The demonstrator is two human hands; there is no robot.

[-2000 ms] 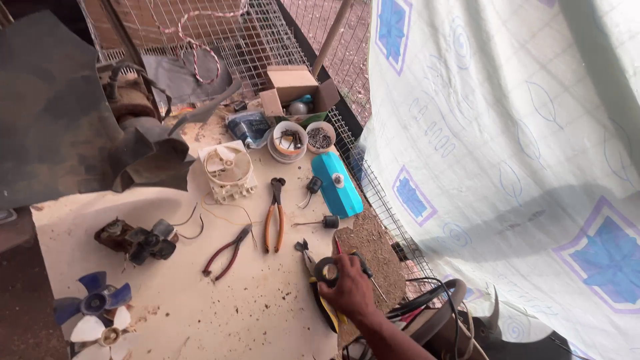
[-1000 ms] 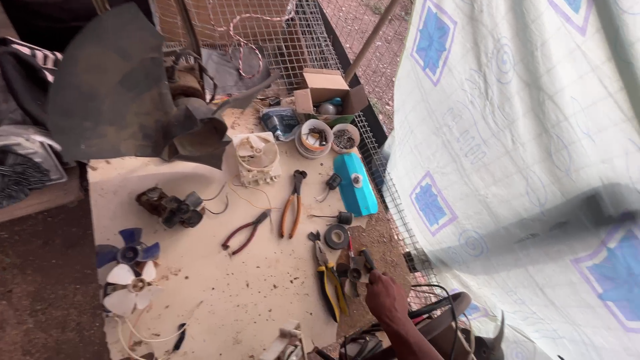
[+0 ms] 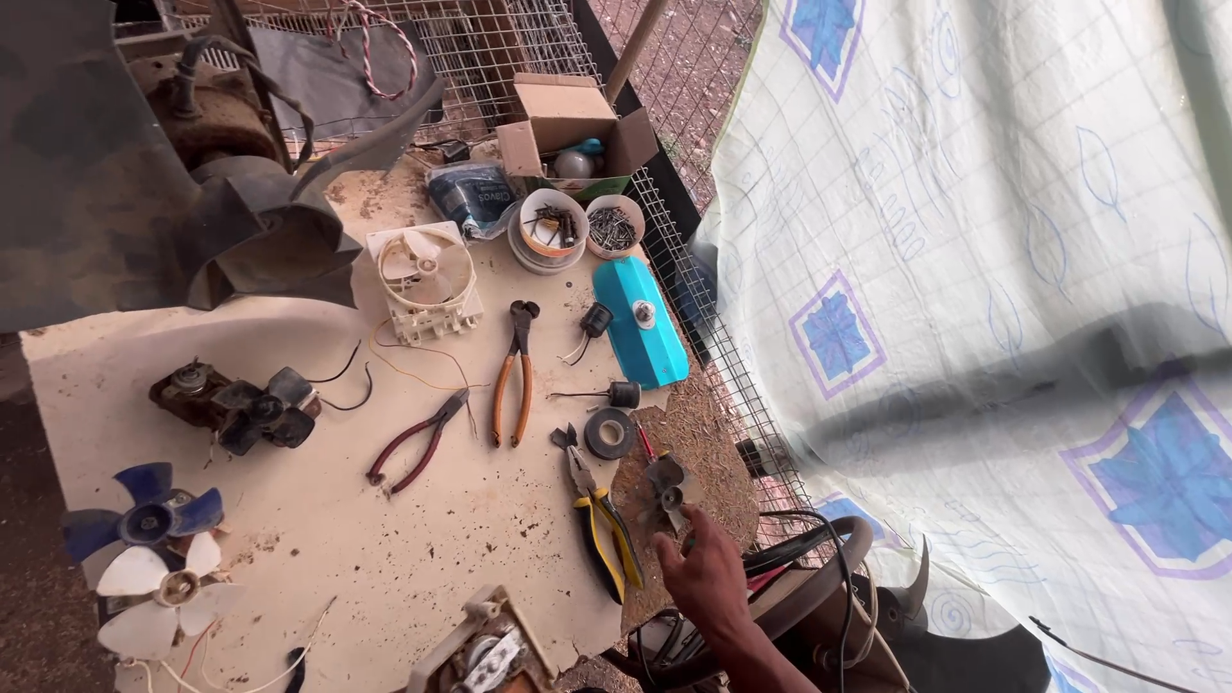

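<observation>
My right hand (image 3: 707, 573) is at the lower right of the table, its fingertips at the lower edge of a small grey fan blade (image 3: 666, 486). Whether it grips the blade is not clear. Left of the hand lie yellow-and-black combination pliers (image 3: 602, 525), with a roll of black tape (image 3: 609, 433) above them. Farther left are orange-handled end-cutting pliers (image 3: 513, 375) and red-handled diagonal cutters (image 3: 421, 443). Part of a red tool (image 3: 644, 441) shows just above the fan blade. My left hand is not in view.
A turquoise metal piece (image 3: 640, 327), tubs of screws (image 3: 613, 227) and a cardboard box (image 3: 577, 125) stand at the back right. Fan motors and blades (image 3: 146, 520) lie at the left. Wire mesh (image 3: 731, 385) and a hanging cloth (image 3: 962, 289) border the right side; cables (image 3: 837, 568) lie below.
The roll of tape, under my right hand two seconds ago, now lies uncovered beside the pliers. My right hand has moved toward the lower right, to the small fan blade.
</observation>
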